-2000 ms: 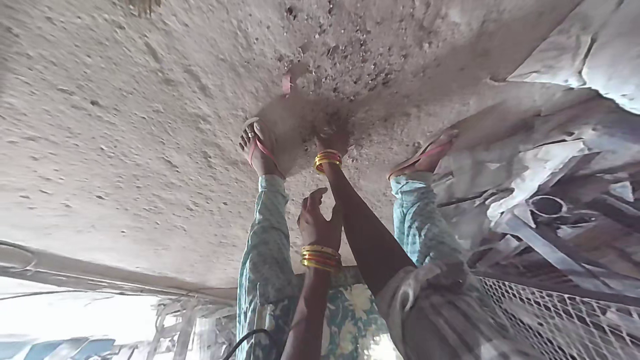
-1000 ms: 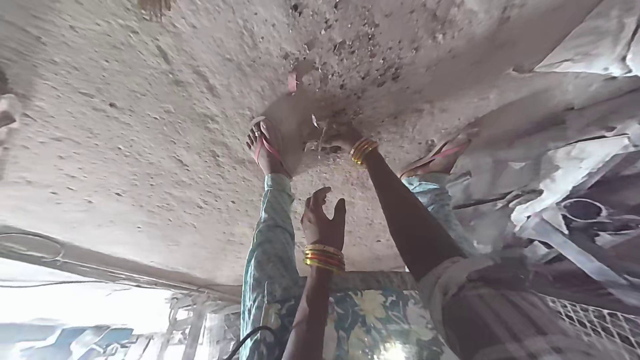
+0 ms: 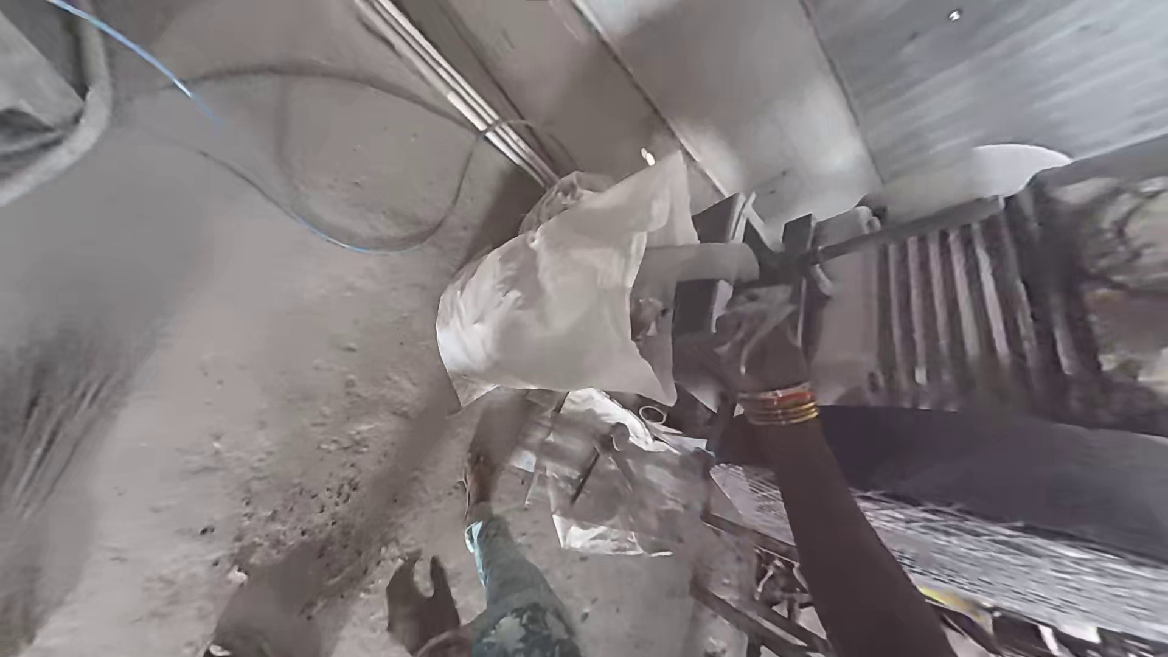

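Note:
My right hand (image 3: 753,342) reaches forward past the open mouth of a white sack (image 3: 557,301), among dark flat pieces (image 3: 698,306); blur hides whether its fingers hold anything. Red and gold bangles (image 3: 780,403) circle that wrist. Low in the view, my left hand (image 3: 422,593) is held over the dirt floor with thumb and fingers apart, holding nothing. The sack lies on its side with its mouth toward my right hand. My lower leg in patterned blue cloth (image 3: 520,593) stands between my two arms.
A thin cable (image 3: 351,246) loops over the floor at upper left. Pale rods (image 3: 456,96) lie behind the sack. Sheet scraps and a clear plastic piece (image 3: 611,538) sit below it. A wire mesh (image 3: 1004,557) is at lower right, with a ribbed dark object (image 3: 949,310) above.
The view has swung far to the right. My right hand has left the ground between my feet and is now by the sack's mouth. My left hand stays low with its fingers apart.

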